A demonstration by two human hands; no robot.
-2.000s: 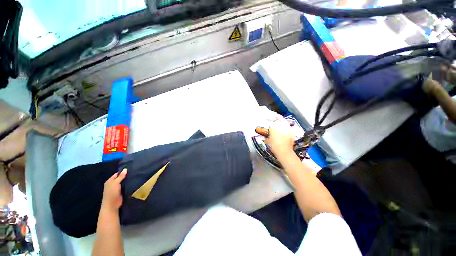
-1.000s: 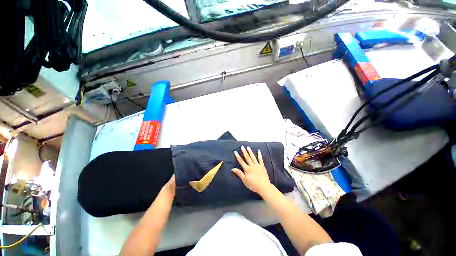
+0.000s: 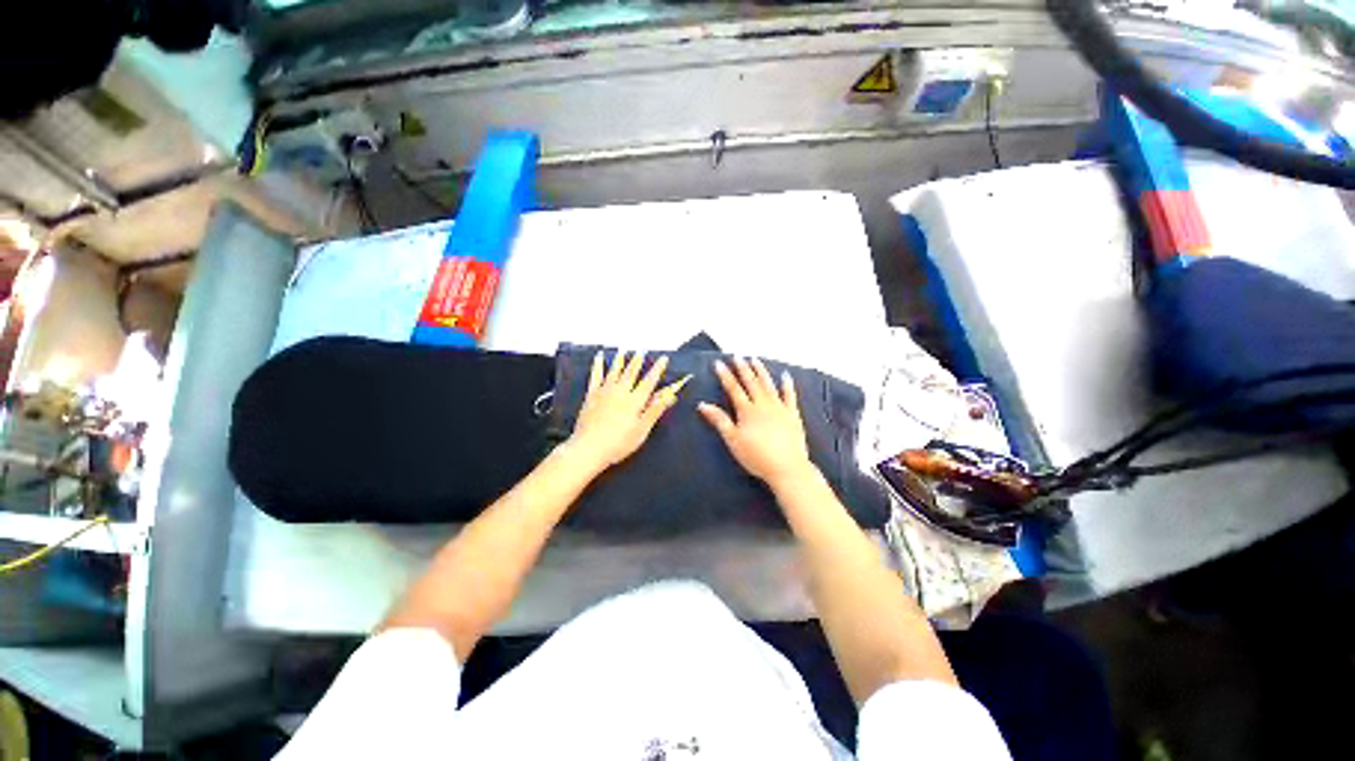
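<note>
A dark denim garment (image 3: 669, 476) is pulled over the right part of the long black padded board (image 3: 387, 431). My left hand (image 3: 617, 416) lies flat on the garment near its left edge, fingers spread. My right hand (image 3: 761, 427) lies flat on it further right, fingers spread. Neither hand visibly grips anything. A small bit of the yellow-tan patch (image 3: 678, 385) shows beside my left hand; the rest is hidden. The steam iron (image 3: 959, 488) sits on a crumpled off-white printed cloth (image 3: 939, 578) at the table's right edge.
The white padded table (image 3: 699, 245) lies under the board. A blue bar (image 3: 495, 208) with a red label stands behind it. Black cords (image 3: 1137, 464) run right from the iron. Another white table (image 3: 1025, 283) with a blue padded board (image 3: 1263, 350) is at right.
My left hand has moved from the garment's left edge onto its top, covering most of the patch. The garment's left edge lies further right along the board. The iron stays parked.
</note>
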